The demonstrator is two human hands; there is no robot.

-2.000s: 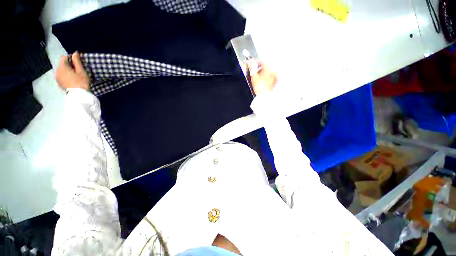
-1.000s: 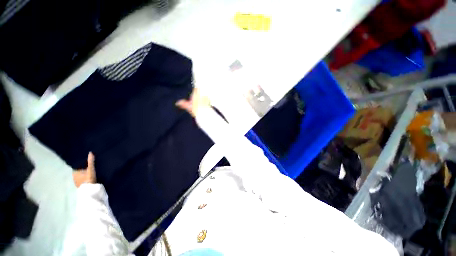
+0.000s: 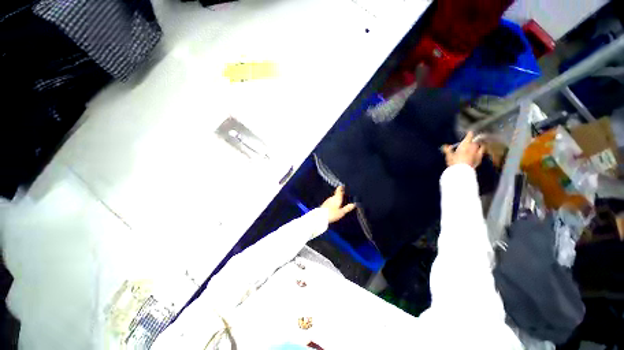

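Observation:
The dark garment (image 3: 393, 167) is off the table, over the blue bin, slightly blurred, with checked cloth along its left edge. My left hand (image 3: 335, 207) is at that edge, thumb and a finger spread over the cloth, other fingers hidden. My right hand (image 3: 466, 152) is at its right edge, fingers bent; a thin pale stick seems to show at the fingers. Whether the garment touches the bin's contents cannot be told. The flat metal weight (image 3: 239, 137) lies on the white table, touched by neither hand.
The white table (image 3: 171, 171) fills the left. A yellow item (image 3: 252, 71) lies on it, with dark and checked cloth (image 3: 113, 34) at the far left. The blue bin (image 3: 352, 253) is below the table edge. A metal shelf rail (image 3: 510, 181) and plastic bags stand at right.
The garment has moved off the table to the right, over the bin, with both hands at its edges. The view has turned right. The metal weight, earlier under my right hand, lies free.

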